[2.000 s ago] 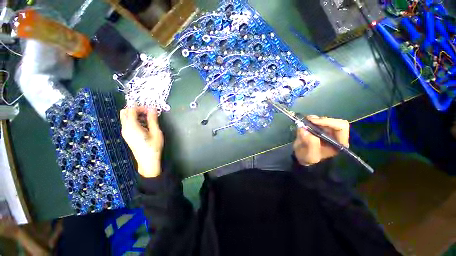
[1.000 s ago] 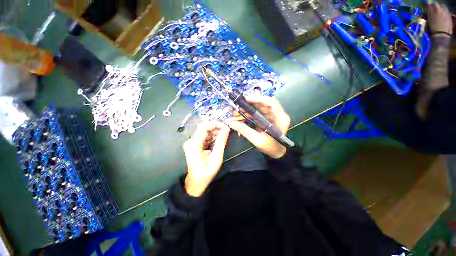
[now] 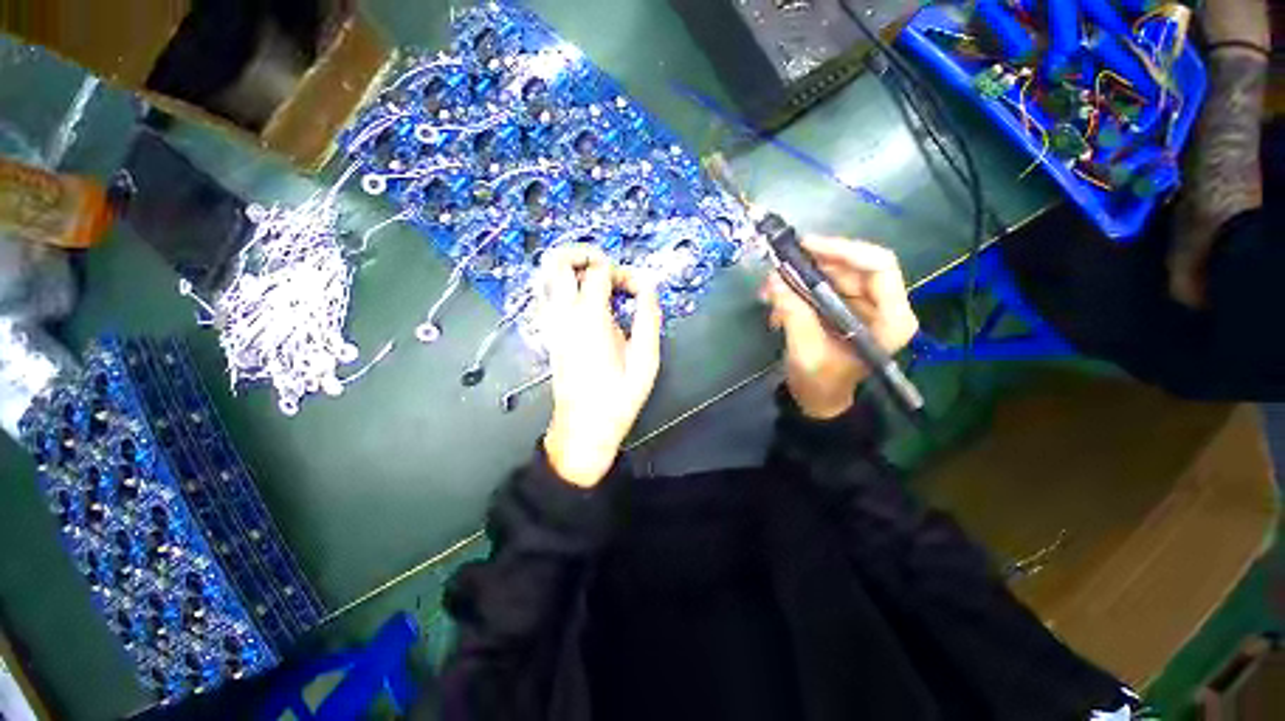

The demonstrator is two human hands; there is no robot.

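A blue PCB panel (image 3: 493, 155) lies in front of me on the green bench, with several white leads trailing off its left edge. My left hand (image 3: 599, 338) is over the lower part of the panel with its fingertips pinched together; whether a lead is between them is hidden. My right hand (image 3: 846, 317) grips the soldering iron (image 3: 832, 303) like a pen, its tip pointing up and left near the panel's right edge. A pile of loose white leads (image 3: 289, 303) lies left of the panel.
Stacked PCB panels (image 3: 148, 528) stand at the left. A smartphone (image 3: 183, 211), an orange bottle (image 3: 54, 204) and a cardboard box (image 3: 317, 106) are at upper left. The soldering station (image 3: 789, 49) and blue parts tray (image 3: 1113, 197) are at upper right, beside another person's arm (image 3: 1223, 155).
My left hand has moved from the lead pile to the panel's lower part. The iron came in near the left hand, then moved right. The view has shifted, and another person's arm now shows.
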